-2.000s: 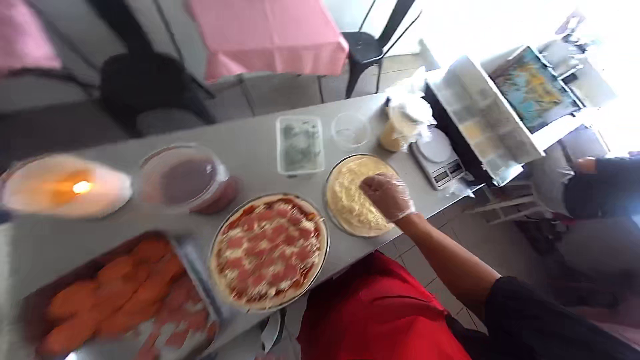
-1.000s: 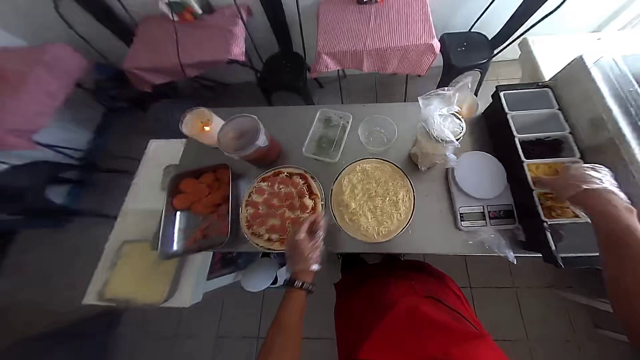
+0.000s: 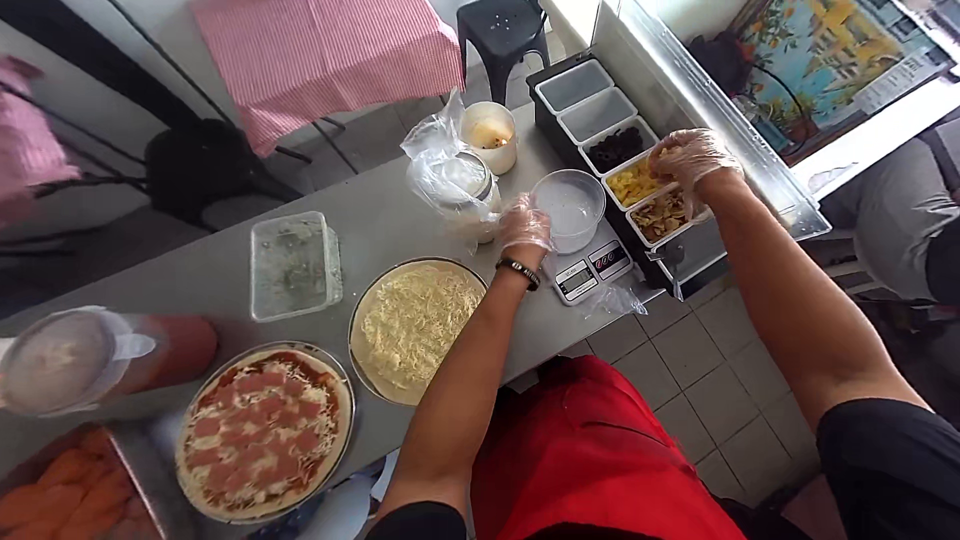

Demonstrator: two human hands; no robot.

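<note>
My right hand (image 3: 690, 161), in a clear plastic glove, reaches into the pineapple compartment (image 3: 632, 184) of a topping bin; its fingertips are partly hidden, so I cannot tell what they hold. My gloved left hand (image 3: 525, 225) is at the left rim of a round clear plastic bowl (image 3: 568, 202), which sits on a white kitchen scale (image 3: 592, 271). To the left of the scale lies a cheese-covered pizza base (image 3: 416, 330) on a round pan. Farther left is a pizza with diced ham, cheese and tomato sauce (image 3: 262, 435).
Beside the pineapple are sliced mushrooms (image 3: 660, 215) and black olives (image 3: 615, 148). A bagged jar (image 3: 461, 180) and a white tub (image 3: 490, 137) stand behind my left hand. Leftward are a rectangular plastic container (image 3: 295, 266), a red-filled pitcher (image 3: 169, 352) and a metal tray (image 3: 127, 472). A person sits at right.
My left hand has moved from the ham pizza to the bowl. The bowl, earlier on the table above the cheese pizza, is now on the scale. My right hand is still at the topping bin.
</note>
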